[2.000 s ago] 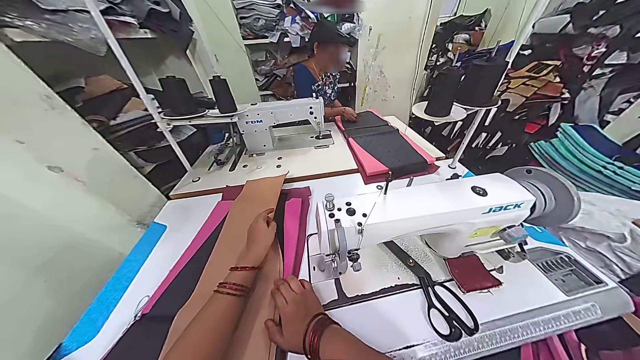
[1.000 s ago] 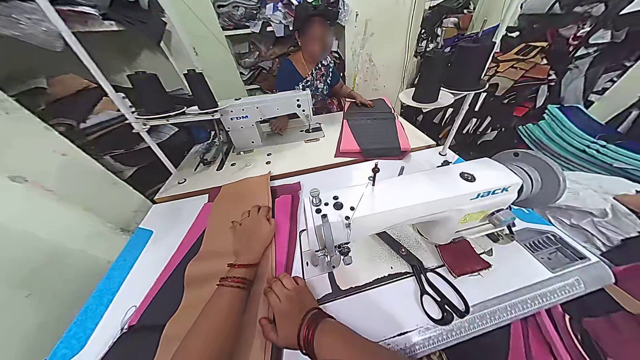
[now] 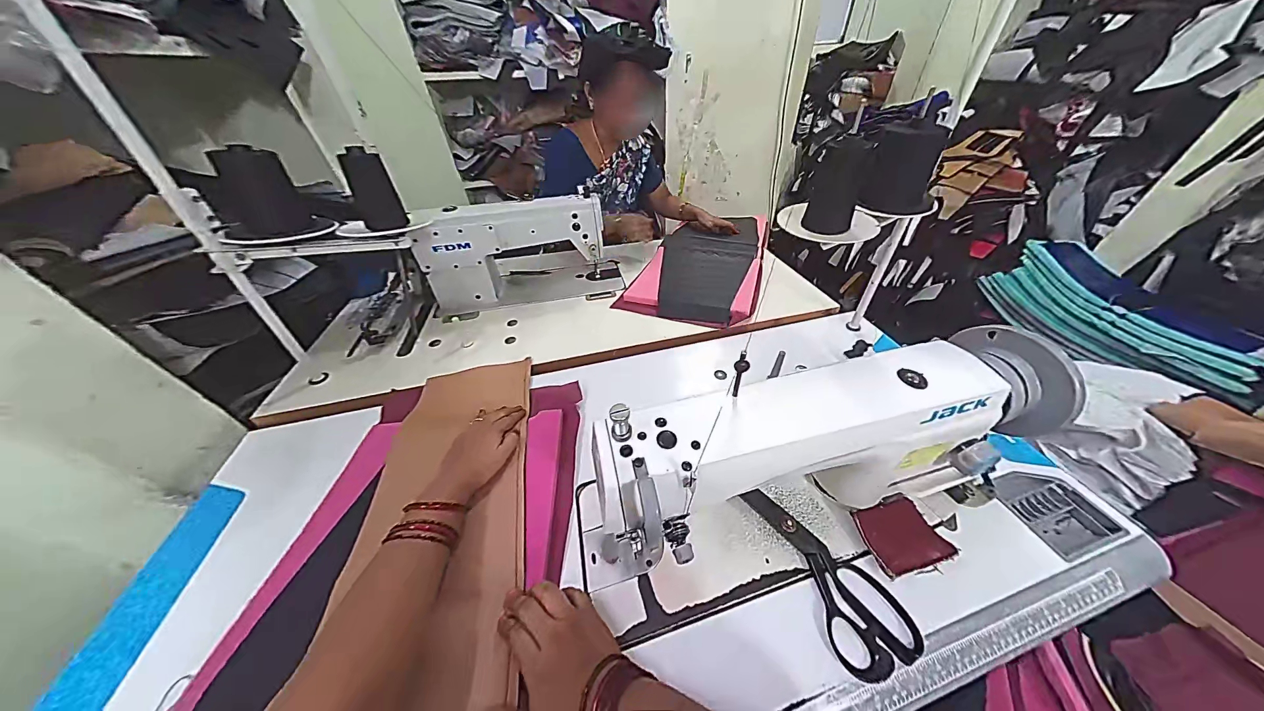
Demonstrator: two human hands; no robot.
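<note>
My left hand [image 3: 479, 449] lies flat on a long tan fabric panel [image 3: 434, 415], fingertips near its folded right edge. Lower down, my right hand [image 3: 563, 637] has its fingers bent over that same edge; whether it pinches the cloth is hard to tell. Beneath the panel, pink fabric [image 3: 543, 494] and maroon fabric [image 3: 565, 400] show on the right, with pink and black cloth on the left. Just right of the layers stands a white Jack sewing machine [image 3: 810, 415]. Black-handled fabric scissors [image 3: 825, 583] and a dark red cloth scrap [image 3: 904, 536] lie by its bed.
A ruler strip [image 3: 997, 642] runs along the table's front edge. Beyond is a second sewing machine [image 3: 513, 247], where a co-worker rests a hand on black and pink cloth [image 3: 701, 272]. Thread cones [image 3: 839, 183] stand behind; folded teal fabric [image 3: 1116, 316] is stacked at right.
The co-worker across the table has come more upright, and one of their hands has moved along the black cloth. My hands remain on the tan panel. The view has shifted somewhat.
</note>
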